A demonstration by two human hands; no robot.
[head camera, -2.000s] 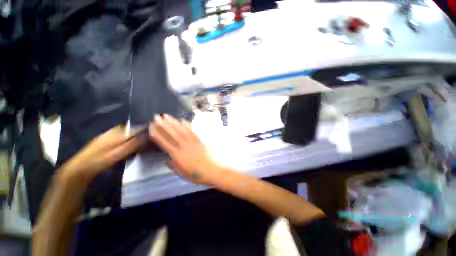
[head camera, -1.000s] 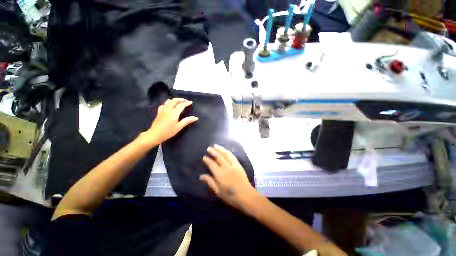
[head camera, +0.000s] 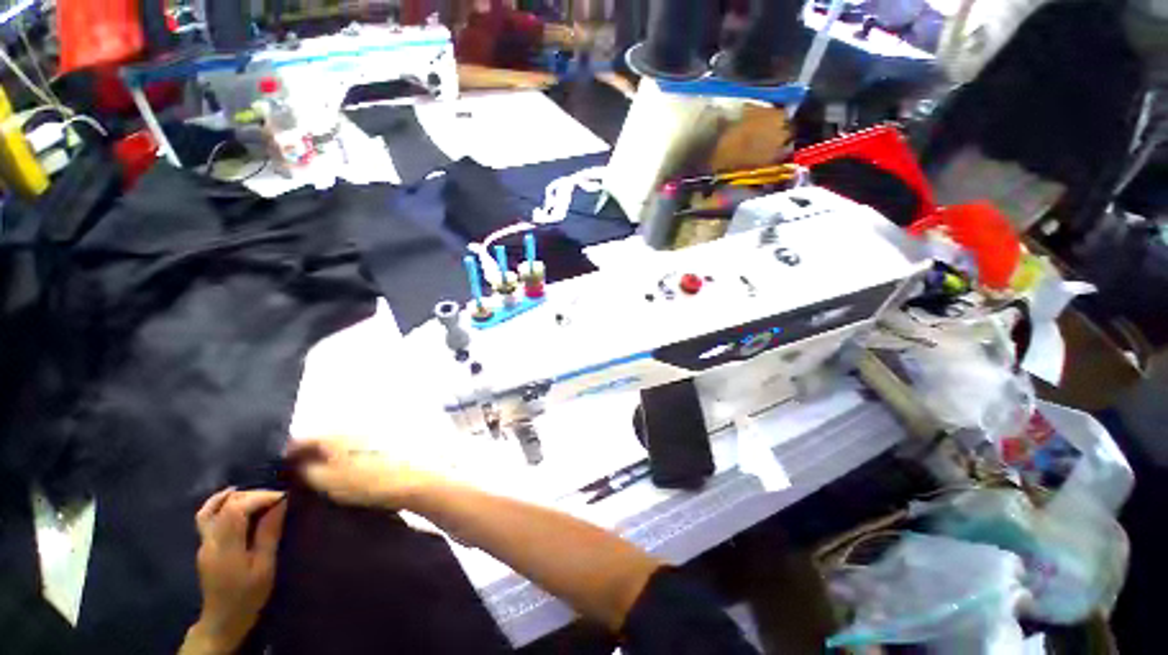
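A cut black fabric panel (head camera: 372,576) lies over the table's near edge at the lower left. My left hand (head camera: 241,550) pinches the panel's upper left edge between thumb and fingers. My right hand (head camera: 340,471) is close beside it, its fingers bent down on the same edge; its fingertips are blurred and partly hidden. The presser foot and needle area (head camera: 519,429) of the white sewing machine (head camera: 666,301) is right of my hands, with no black fabric under it.
Heaped black fabric (head camera: 167,346) covers the left. A black rectangle, possibly a smartphone (head camera: 679,435), leans below the machine head, with a thin dark tool (head camera: 615,481) left of it and a white tag (head camera: 761,454) right. Thread cones (head camera: 673,39), a bottle (head camera: 284,128) and another machine stand behind.
The view has tilted up, showing more of the workshop. My hands, earlier spread flat and apart on the panel, are now close together at its edge, farther left of the needle.
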